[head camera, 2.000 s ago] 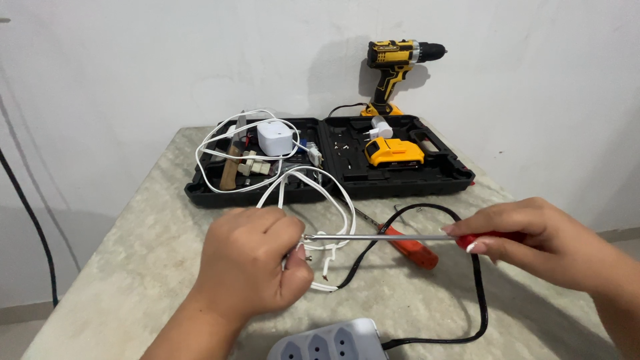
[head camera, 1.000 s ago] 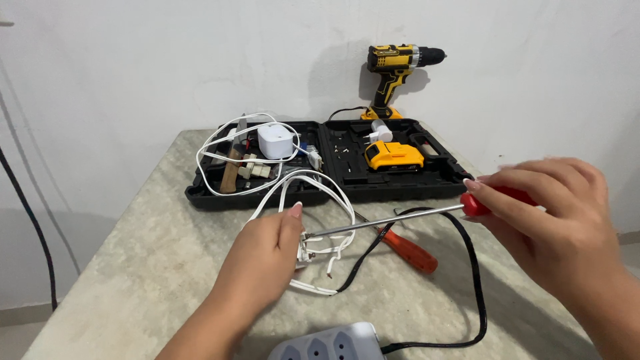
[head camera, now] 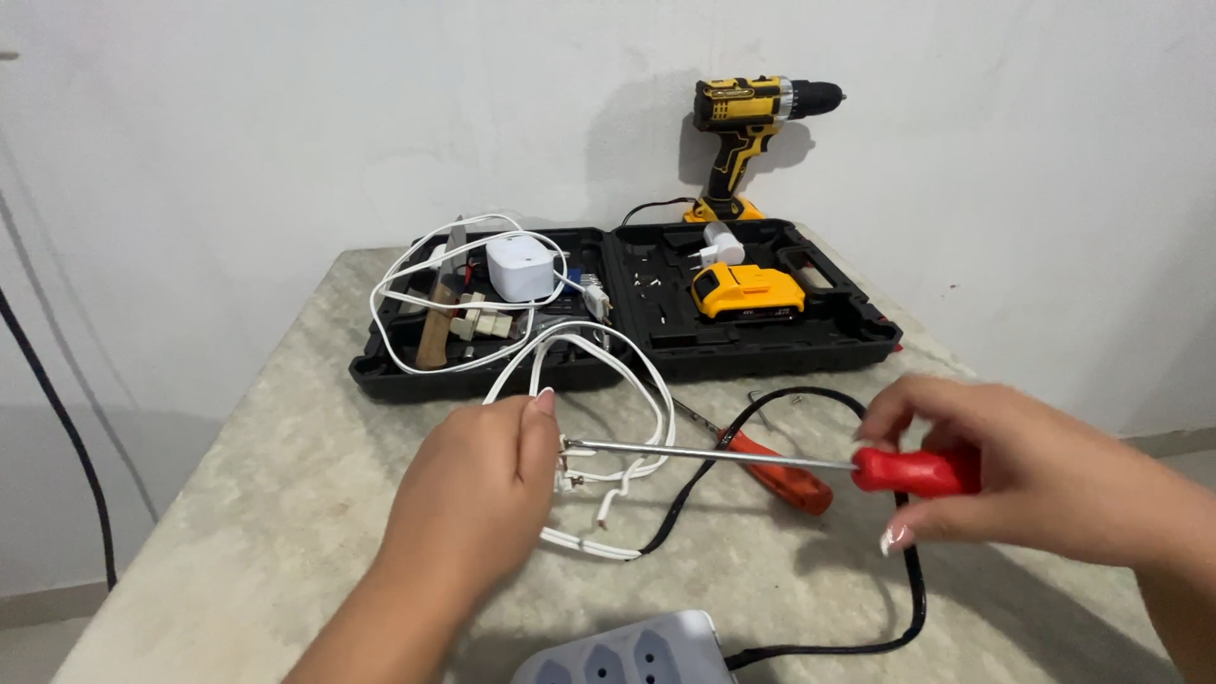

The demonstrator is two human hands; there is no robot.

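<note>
My left hand [head camera: 475, 484] is closed on a small white electrical fitting [head camera: 568, 475], mostly hidden by the fingers, with screws showing at its right edge. The tip of a long screwdriver [head camera: 712, 453] meets one of those screws. My right hand [head camera: 997, 465] has its thumb and fingers around the red handle, the shaft lying almost level. A white two-strand cord [head camera: 665, 399] loops behind my left hand and joins a black cable [head camera: 679, 503]; a short white wire end [head camera: 608, 508] hangs free near the fitting.
An orange-handled tool [head camera: 784, 475] lies beneath the black cable. In front is a white power strip [head camera: 698, 636]. Behind, an open black case [head camera: 760, 361] holds a yellow battery [head camera: 750, 290], a white adapter [head camera: 521, 269] and a wooden-handled tool [head camera: 435, 332]. A cordless drill [head camera: 741, 123] stands against the wall.
My right hand has shifted its fingers on the red handle. Since a second ago the handle has come down, and the shaft is no longer tilted up to the right. The left hand stays near the same place.
</note>
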